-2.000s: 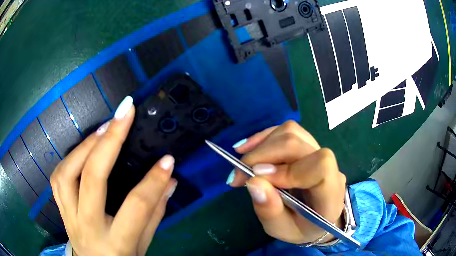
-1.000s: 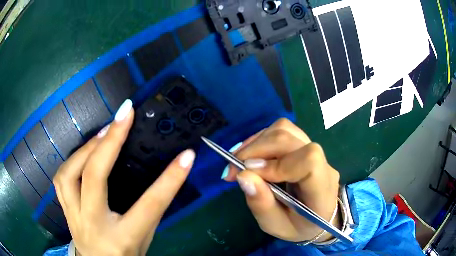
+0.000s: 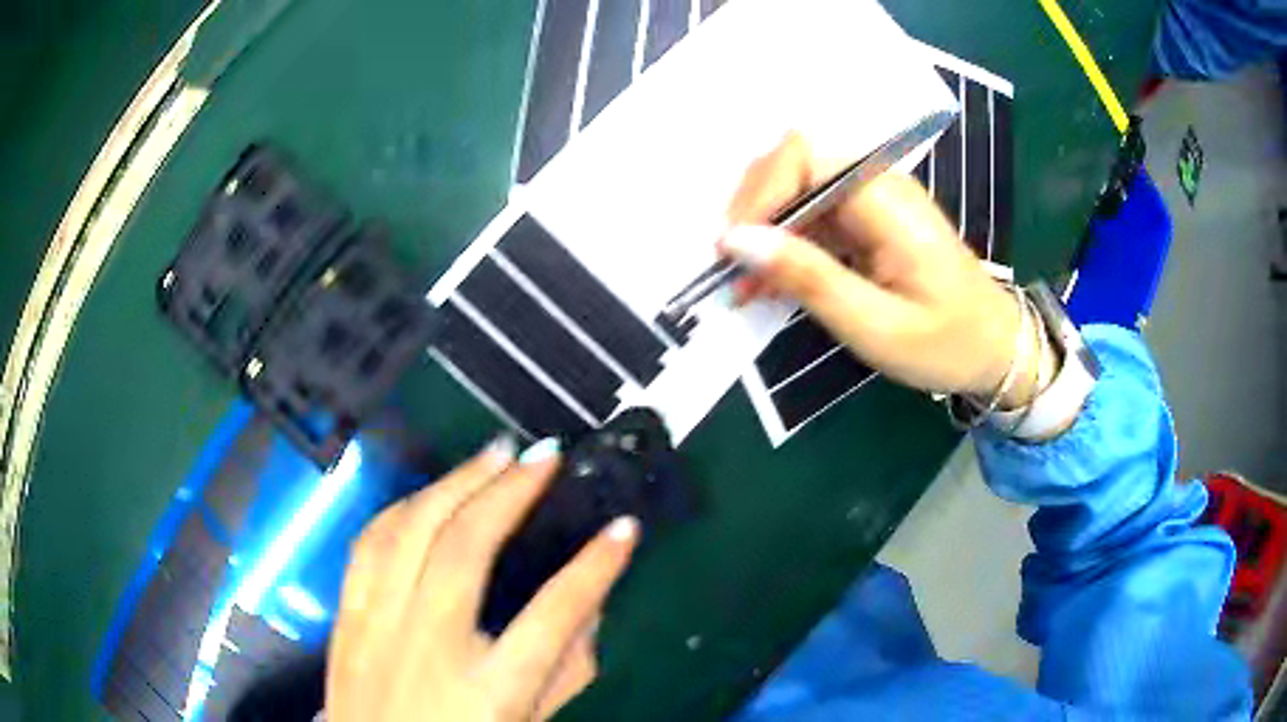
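My left hand (image 3: 473,592) holds a black camera housing (image 3: 607,473) at the lower middle, its upper end at the corner of the white liner sheet (image 3: 692,155). My fingers hide much of the housing. My right hand (image 3: 875,268) holds the silver tweezers (image 3: 847,184) like a pen, over the white liner sheet. The tweezer tip is at a small black notched piece (image 3: 678,325) beside the wide black strips (image 3: 551,310). I cannot tell if the tip grips it.
Two blurred black housings (image 3: 297,296) lie at the left, above the shiny blue-edged sheet (image 3: 240,564). Spare strip sheets (image 3: 974,155) lie under and beside the liner. A yellow line (image 3: 1084,64), a blue bin (image 3: 1129,247) and another person's blue sleeve (image 3: 1221,35) are at the right.
The view has shifted toward the liner sheets. My left hand has brought the housing off the blue-edged sheet to the liner's corner. My right hand has moved the tweezers onto the liner.
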